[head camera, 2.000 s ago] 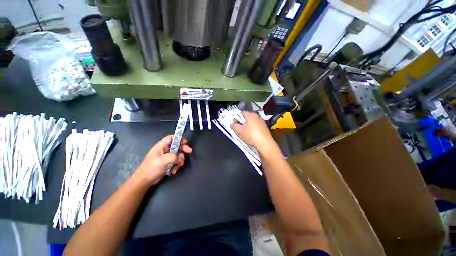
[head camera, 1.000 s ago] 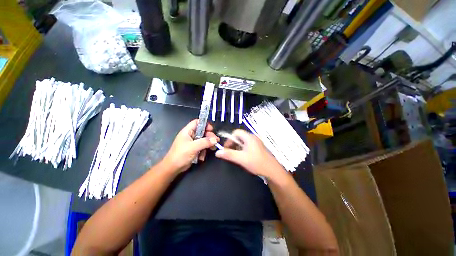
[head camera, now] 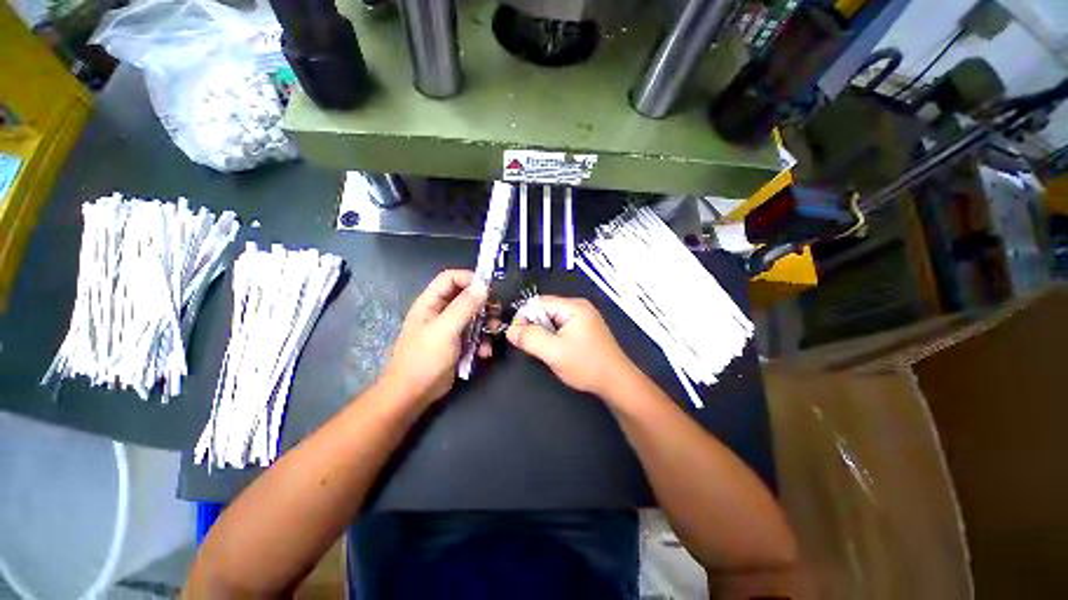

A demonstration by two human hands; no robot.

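My left hand [head camera: 443, 326] is shut on a narrow silver-grey loading bar [head camera: 493, 240], held upright and slightly tilted in front of the press. My right hand [head camera: 569, 342] is close beside it, fingertips pinching several short white cables [head camera: 535, 311] whose ends point at the bar. Whether a cable end touches the bar is too small to tell. White cables [head camera: 546, 229] stick out toward me from under the green platen [head camera: 527, 129]. A fanned pile of unmolded cables [head camera: 673, 293] lies on the right of the dark worktable.
Two bundles of white cables, one [head camera: 143, 293] far left and one [head camera: 267, 352] nearer, lie on the worktable [head camera: 469, 457]. A clear plastic bag of white pieces [head camera: 228, 117] is back left. An open cardboard box [head camera: 867, 469] stands right. A white tub [head camera: 59, 504] is at lower left.
My right hand has gone from the cable pile on the right to beside the bar, with cables in its fingers. My left hand still holds the bar. The camera view has shifted.
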